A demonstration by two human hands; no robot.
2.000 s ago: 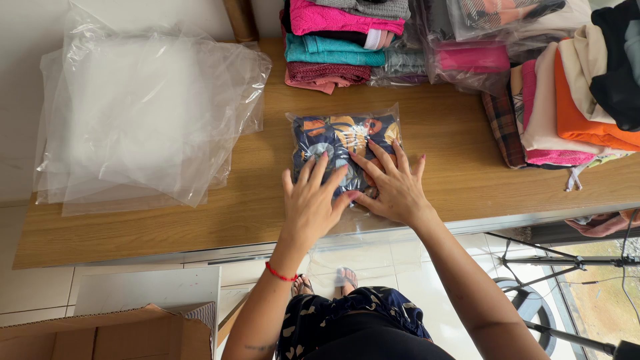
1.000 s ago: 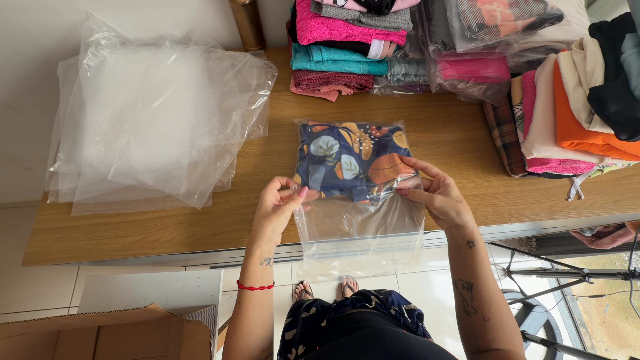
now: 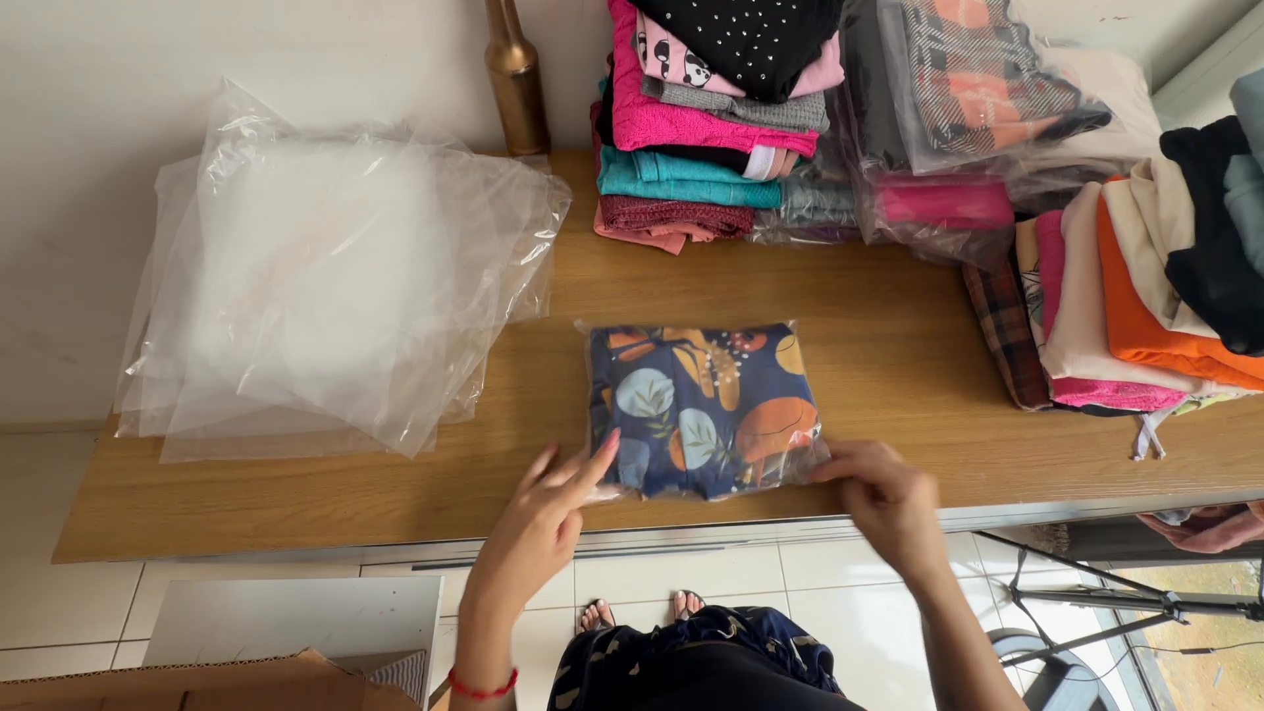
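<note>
A folded navy garment with orange and pale blue leaf print (image 3: 703, 410) lies inside a clear plastic bag on the wooden tabletop. My left hand (image 3: 538, 518) is at the bag's lower left corner, index finger extended against the plastic and the other fingers apart. At the lower right corner, my right hand (image 3: 884, 499) has its fingertips pinched on the bag's edge. The bag's loose end no longer hangs toward me; its lower edge is short, and whether it is tucked underneath cannot be seen. Flat clear plastic bags (image 3: 316, 286) are piled at the left.
Folded clothes (image 3: 711, 128) are stacked at the back, beside bagged garments (image 3: 943, 202). Another clothes stack (image 3: 1155, 326) stands at the right. A brass-coloured bottle (image 3: 515, 89) is by the wall. Below the tabletop are a cardboard box (image 3: 217, 686) and a black tripod (image 3: 1096, 597).
The bag's loose end hung over the table's front edge one second ago and is now out of sight. My left hand has opened from its grip on the bag's side; both hands sit lower beside the garment.
</note>
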